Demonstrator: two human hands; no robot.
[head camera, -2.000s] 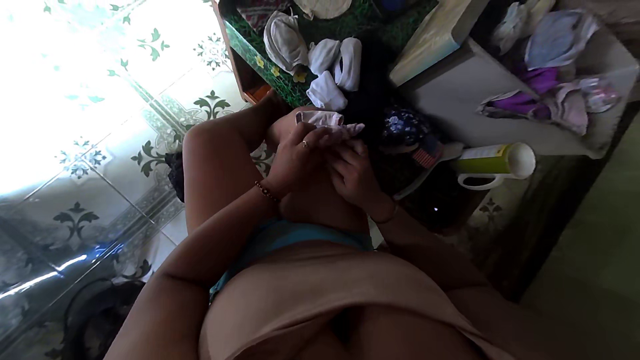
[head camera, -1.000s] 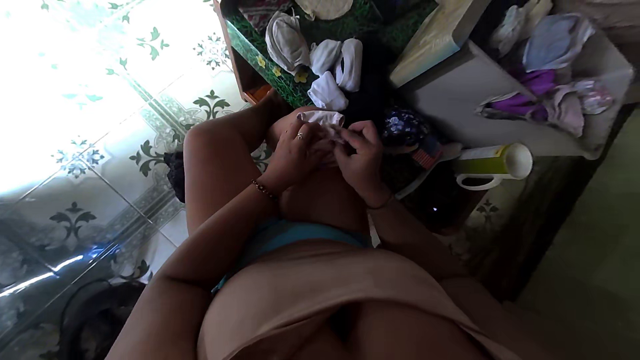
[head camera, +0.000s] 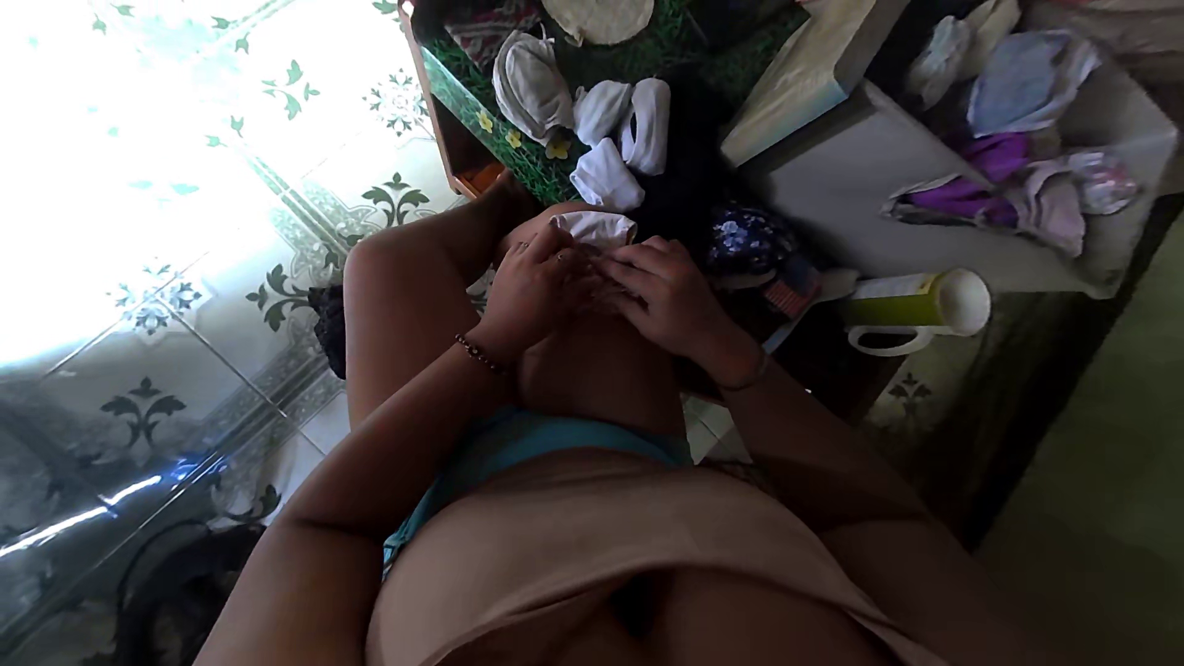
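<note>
Both hands hold a white cloth (head camera: 597, 228) over my raised thigh. My left hand (head camera: 539, 289), with rings and a beaded bracelet at the wrist, pinches its left side. On the right side of the cloth, my right hand (head camera: 661, 294) has its fingers bent against the fabric; a thin band circles that wrist. The lower part of the cloth is dim and partly hidden by the fingers. Just beyond the hands lie rolled white cloths (head camera: 606, 174), and a larger greyish-white bundle (head camera: 534, 88) lies farther up and left.
Dark floral fabric (head camera: 754, 242) lies right of my hands, near a green and white mug (head camera: 902, 301) on its side. An open grey box (head camera: 832, 208) holds purple and grey cloths (head camera: 962, 199). A thick pale block-like object (head camera: 805, 83) rests at its edge. Patterned floor tiles (head camera: 222, 342) stretch left.
The white cloth is spread wider above my fingers than two seconds ago. My right hand has shifted slightly and its fingers now reach farther over the cloth.
</note>
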